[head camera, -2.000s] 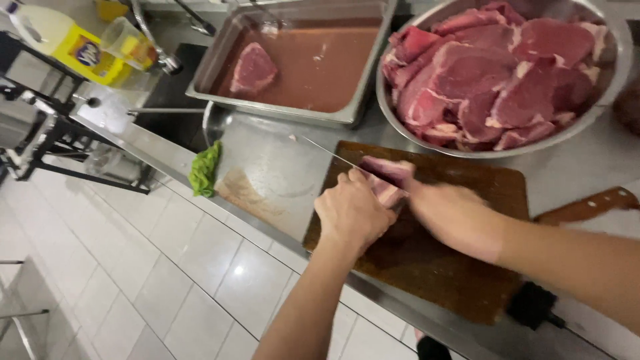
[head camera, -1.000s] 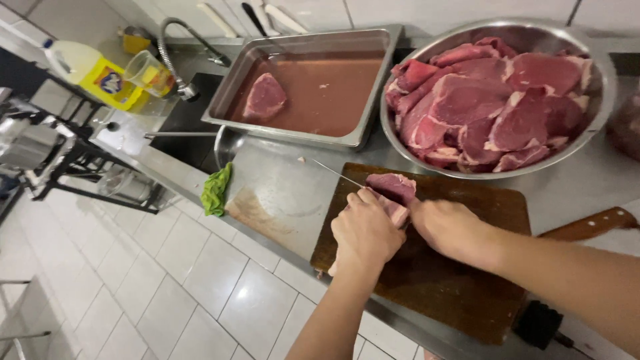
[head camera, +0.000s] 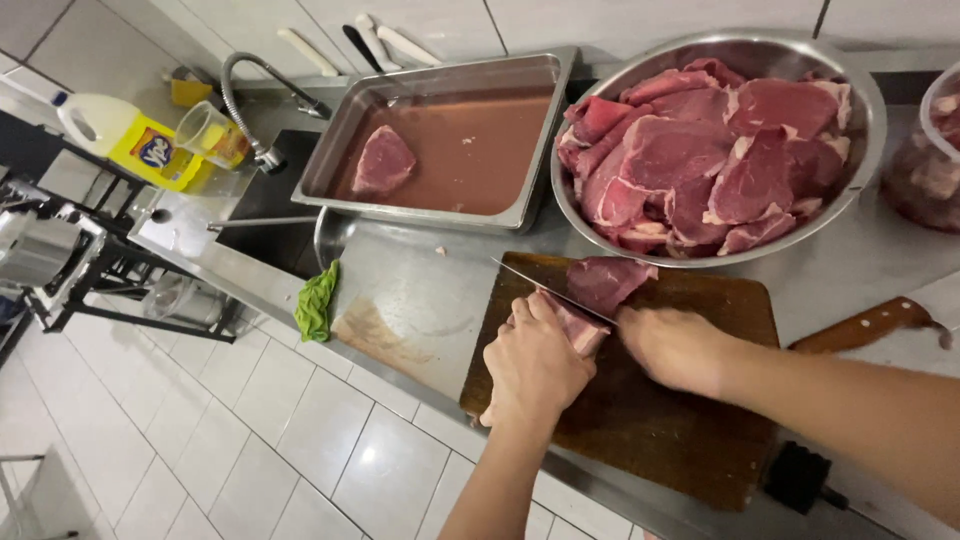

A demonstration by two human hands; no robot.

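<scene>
My left hand (head camera: pixel 534 360) presses down on a piece of raw meat (head camera: pixel 579 324) on a brown cutting board (head camera: pixel 675 450). My right hand (head camera: pixel 667 346) is closed on a knife whose handle is hidden in the fist; its thin blade (head camera: pixel 517 271) lies along the far side of the piece, pointing left. Beyond the blade a slice of meat (head camera: pixel 611 281) leans over onto the board. Behind the board stands a round steel bowl (head camera: pixel 874 150) heaped with raw meat slices (head camera: pixel 679 150). One more meat piece (head camera: pixel 383 160) lies in reddish liquid in a rectangular steel pan (head camera: pixel 420 214).
A wooden-handled knife (head camera: pixel 862 326) and a black object (head camera: pixel 798 476) lie right of the board. A green cloth (head camera: pixel 316 304) hangs at the counter's front edge. Left are a sink (head camera: pixel 262 244), a tap (head camera: pixel 270 159), a Ypê bottle (head camera: pixel 112 135) and a plastic cup (head camera: pixel 210 135). A clear container (head camera: pixel 930 165) stands far right.
The slice beyond the blade has tipped farther away from the piece under my left hand and spreads on the board. Both hands stay at the meat.
</scene>
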